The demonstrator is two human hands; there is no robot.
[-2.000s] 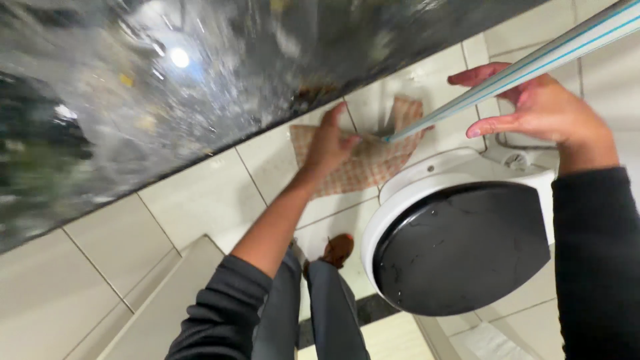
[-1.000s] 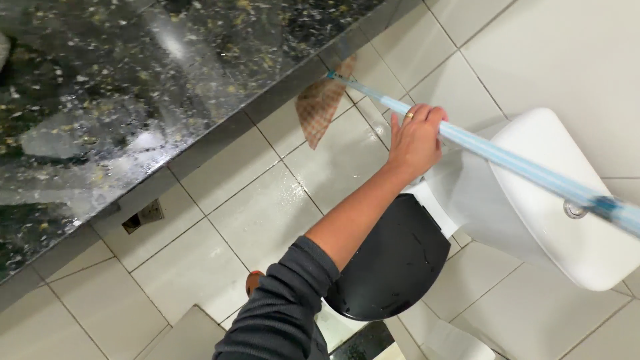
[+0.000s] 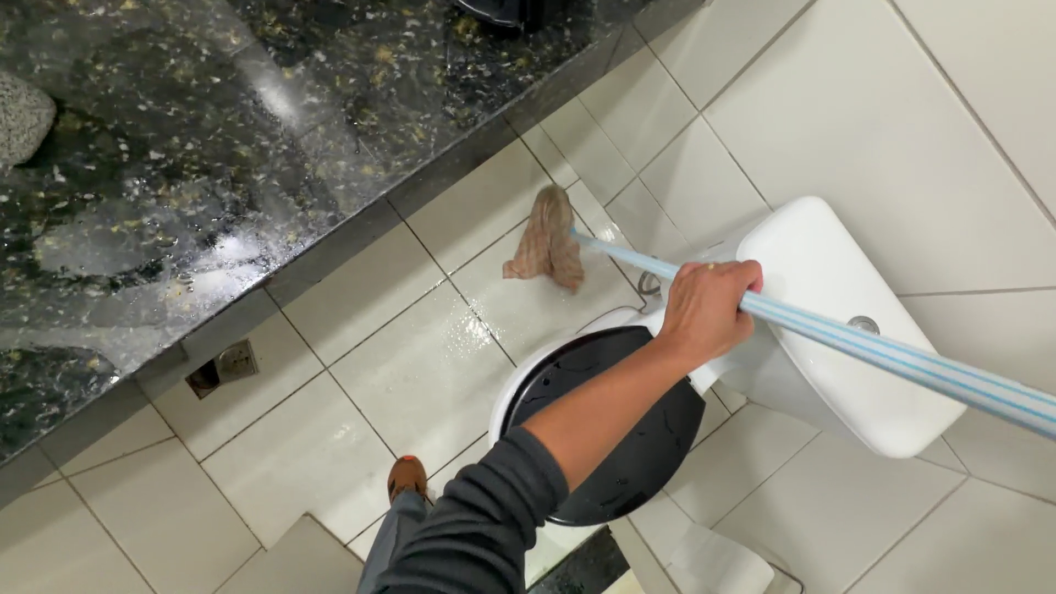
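Note:
My left hand (image 3: 711, 309) is closed around a white-and-blue striped pole (image 3: 866, 346), which runs from the right edge down toward the floor. At the pole's lower end a checked brownish cloth (image 3: 546, 243) hangs bunched on the tiles, between the dark stone counter and the toilet. Whatever head lies beneath the cloth is hidden. My forearm, in a dark sleeve, passes over the black toilet lid (image 3: 610, 454), which is down and has wet drops on it. My right hand is outside the frame.
A speckled dark granite counter (image 3: 272, 165) with wet patches fills the upper left; a grey stone (image 3: 21, 120) sits on it. The white toilet tank (image 3: 850, 330) stands at right. A floor drain (image 3: 223, 369) and a brown shoe (image 3: 407, 478) are on the wet light tiles.
Two seconds ago both hands were in view beside the pole and cloth; now my left hand grips the pole and my right is out of view. The cloth, spread out earlier, is bunched.

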